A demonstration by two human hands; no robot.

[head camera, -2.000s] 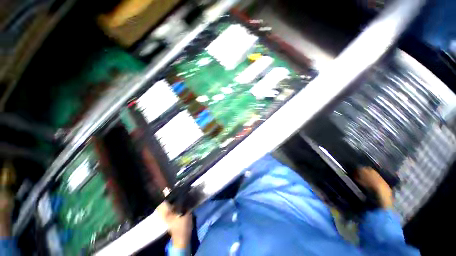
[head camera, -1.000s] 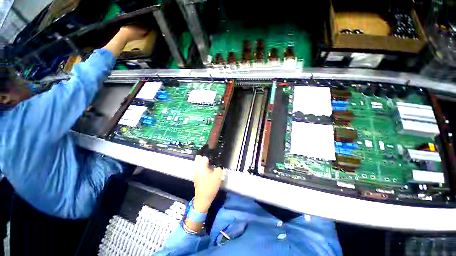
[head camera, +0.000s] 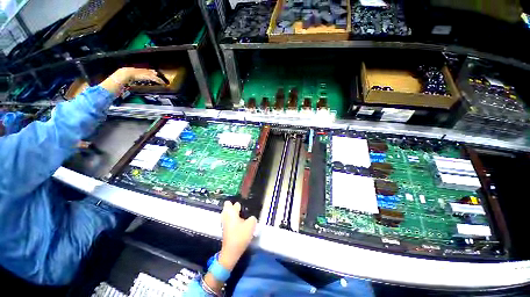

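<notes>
My left hand (head camera: pixel 235 232), with a blue wristband, is closed around small black components (head camera: pixel 248 205) at the front rail, by the near right corner of the left green circuit board (head camera: pixel 212 156). Their exact shape is too blurred to tell. The right green circuit board (head camera: pixel 415 197) lies in a dark pallet, with two large pale blocks (head camera: pixel 354 193) at its left, blue and brown parts beside them, and more pale blocks at its right. My right hand is not in view.
The silver front rail (head camera: pixel 348 259) crosses below both boards. A gap with long bars (head camera: pixel 285 180) separates the pallets. An open cardboard box (head camera: pixel 401 97) with black parts stands behind. Another person's blue sleeve (head camera: pixel 55 136) reaches over the line at left.
The view has steadied and tilted up, showing the upper shelf. My right hand, seen low at the right two seconds ago, is out of the picture. My left hand stays closed by the rail.
</notes>
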